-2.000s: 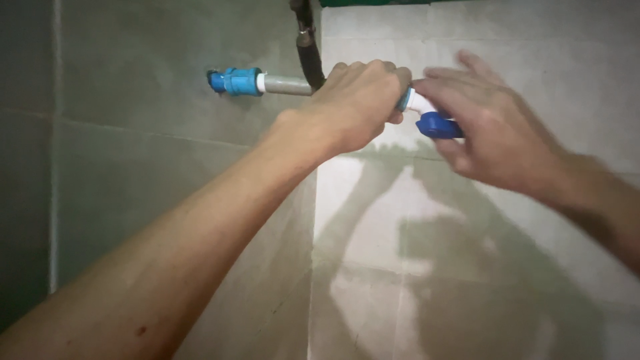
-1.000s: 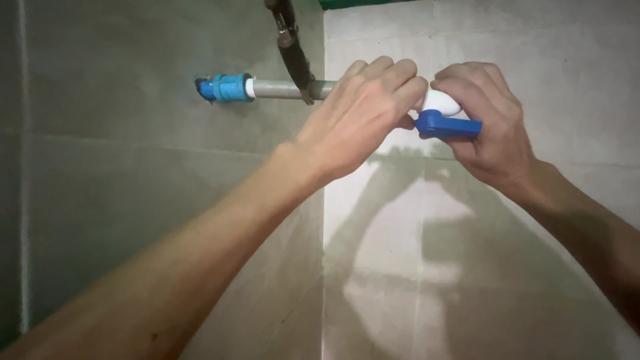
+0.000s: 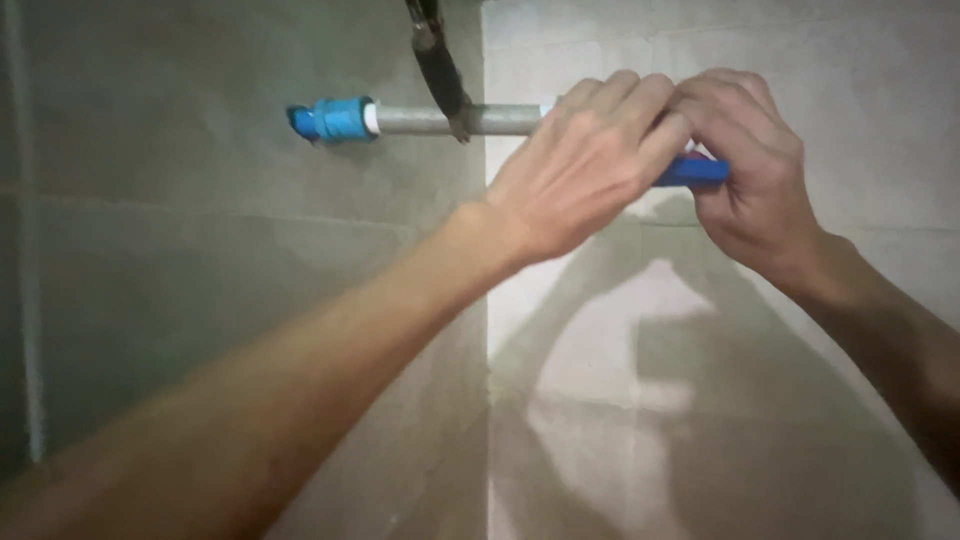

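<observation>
A grey pipe (image 3: 499, 120) runs sideways from a light-blue pipe coupling (image 3: 343, 118) at the left wall. At its right end, my left hand (image 3: 592, 161) is wrapped around a fitting that its fingers mostly hide. My right hand (image 3: 750, 154) is curled around the white valve body (image 3: 691, 145), of which only slivers show. The valve's blue lever handle (image 3: 694, 172) points right, between my two hands and just below their fingers. My hands touch or nearly touch at the fingers.
A dark hose or strap (image 3: 440, 75) hangs from above and meets the grey pipe near the wall corner. Grey tiled wall (image 3: 225, 300) stands at the left, lighter tiled wall (image 3: 862, 187) at the right, with shadows of my arms on it.
Two seconds ago my right hand was more open beside the valve; it is now curled around it. My left hand has come closer to my right and covers more of the valve. The view has shifted.
</observation>
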